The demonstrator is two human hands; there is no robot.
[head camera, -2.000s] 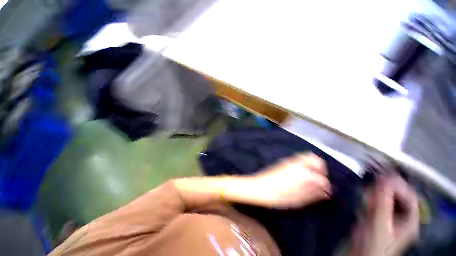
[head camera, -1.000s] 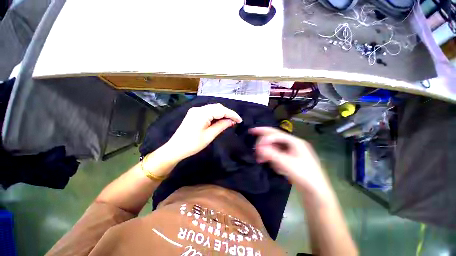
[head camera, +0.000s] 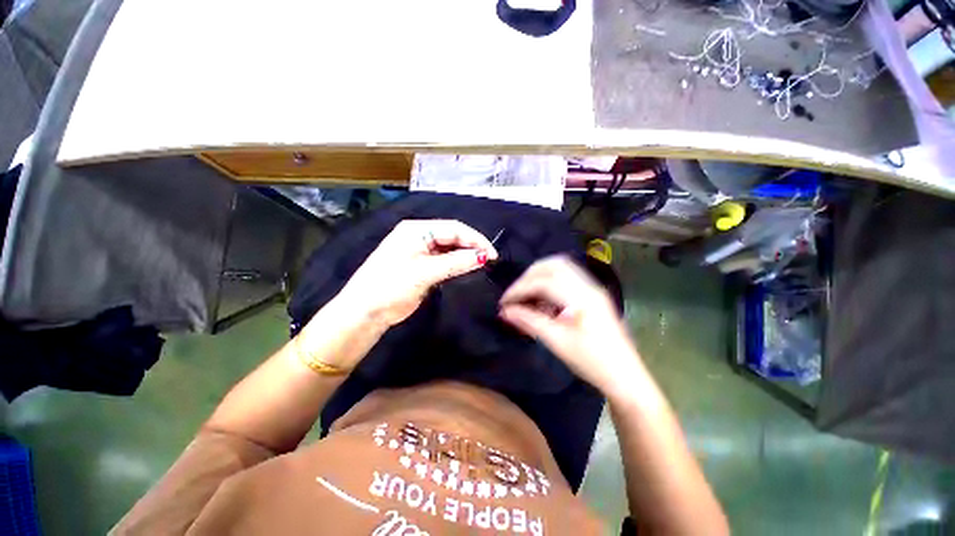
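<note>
A black garment (head camera: 450, 335) lies over my lap, below the table edge. My left hand (head camera: 424, 270) is above it, with thumb and forefinger pinched together. A thin needle (head camera: 498, 237) sticks up from those fingertips, and a small red spot shows on them. My right hand (head camera: 560, 314) is just to the right, a little lower and slightly blurred. Its fingertips are close together; whether thread is between them cannot be seen.
The curved white table (head camera: 346, 79) spans the top. A grey mat (head camera: 670, 99) on it bears tangled thread ends (head camera: 725, 58) and dark bits. A paper sheet (head camera: 487, 176) hangs beside the wooden drawer (head camera: 304, 165). Black cloth (head camera: 84, 351) lies at left; a crate (head camera: 780, 330) stands at right.
The view has swung from a tilted angle to face the table squarely. Since one second ago, my right hand has moved slightly left and its fingertips have closed; my left hand has hardly moved.
</note>
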